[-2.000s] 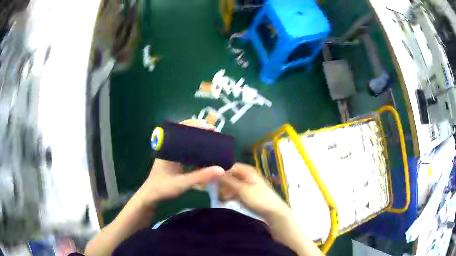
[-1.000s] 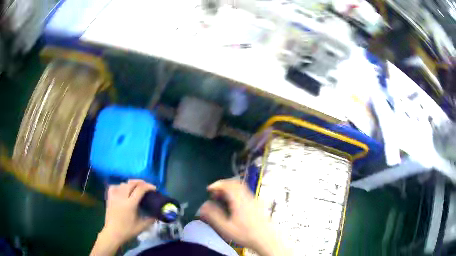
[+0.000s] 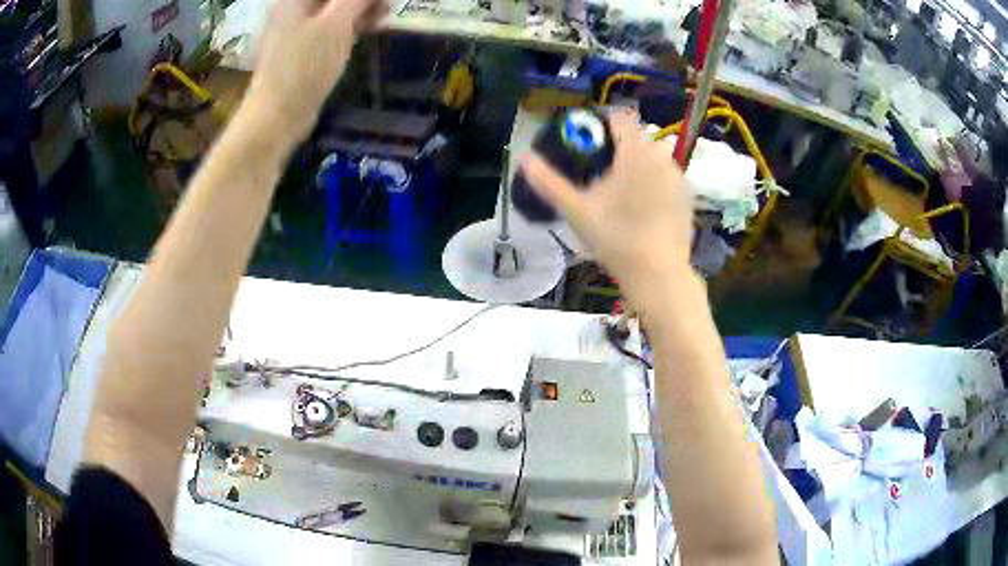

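My right hand (image 3: pixel 636 199) is raised and holds a dark thread cone (image 3: pixel 539 197), its blue and white end facing up towards me. The cone is beside the upright metal rod above a round grey-white disc (image 3: pixel 475 261) of the thread stand, whose red pole (image 3: pixel 699 94) stands to the right. Whether cone and rod touch cannot be told. My left hand (image 3: pixel 321 28) is raised at the top edge, partly cut off; its fingertips are blurred. Below lies the pale sewing machine (image 3: pixel 575 442) with black knobs and an orange-red switch.
Snips (image 3: pixel 332 515) lie on the machine. A blue tray (image 3: pixel 44 343) is at the left. A blue-legged stool (image 3: pixel 370 210) and yellow-framed trolleys stand behind. White pieces (image 3: pixel 868 453) lie on the right table. A black flat object (image 3: pixel 522 555) is at the bottom edge.
The view has turned from the floor to a sewing machine and thread stand. The dark cone has passed from my left hand to my right, and both arms are now raised and stretched forward.
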